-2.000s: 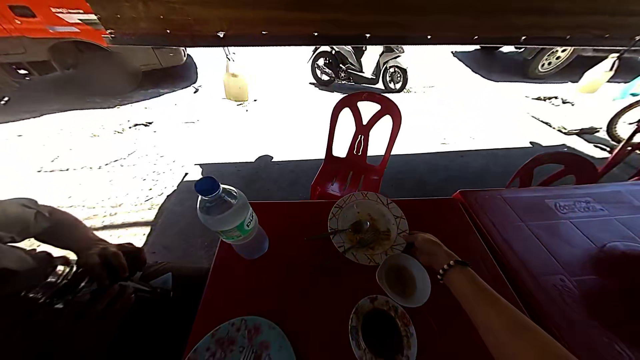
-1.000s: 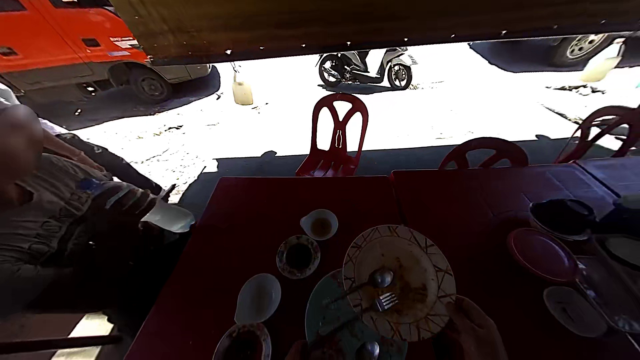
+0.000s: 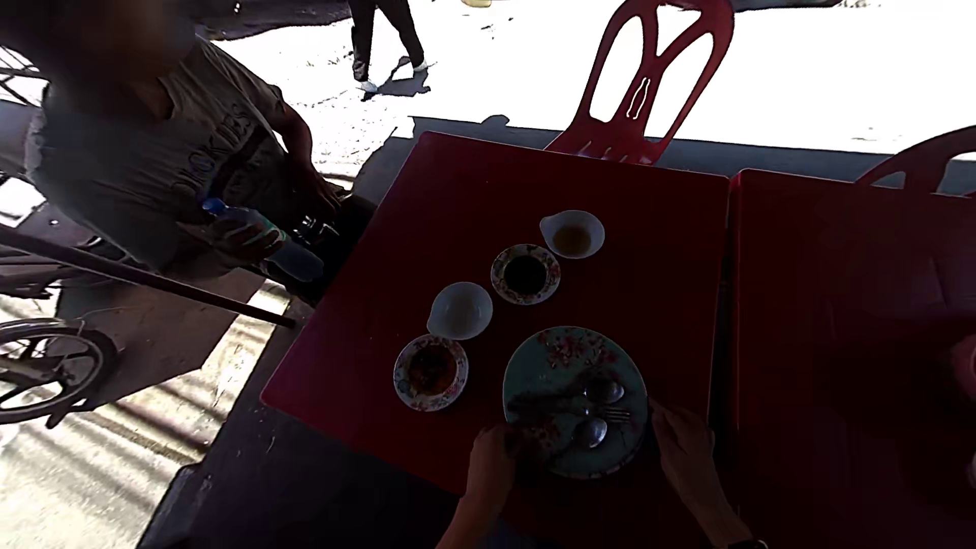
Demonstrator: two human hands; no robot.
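Observation:
A green floral plate (image 3: 564, 358) lies near the front of the red table, with spoons (image 3: 604, 390) and a fork (image 3: 614, 415) on it. My left hand (image 3: 496, 457) grips the plate's lower left rim; my right hand (image 3: 682, 438) is at its right rim, fingers along the edge. Left of the plate stand a floral saucer with reddish-brown sauce (image 3: 431, 373) and a white bowl (image 3: 460, 311). Behind them are a floral saucer with dark sauce (image 3: 526, 274) and a white bowl with brownish liquid (image 3: 573, 235). Whatever lies under the plate is hidden.
At the left, a person (image 3: 221, 152) holds a plastic bottle with a blue cap (image 3: 293, 255). A red plastic chair (image 3: 640, 99) stands behind the red table (image 3: 427, 206). A second red table (image 3: 831, 259) adjoins it on the right. A bicycle or motorbike wheel (image 3: 46, 366) shows at lower left.
The patterned cream plate that my right hand held a second ago no longer shows on top; the green plate with cutlery is now uppermost between my hands. The view has shifted left and down.

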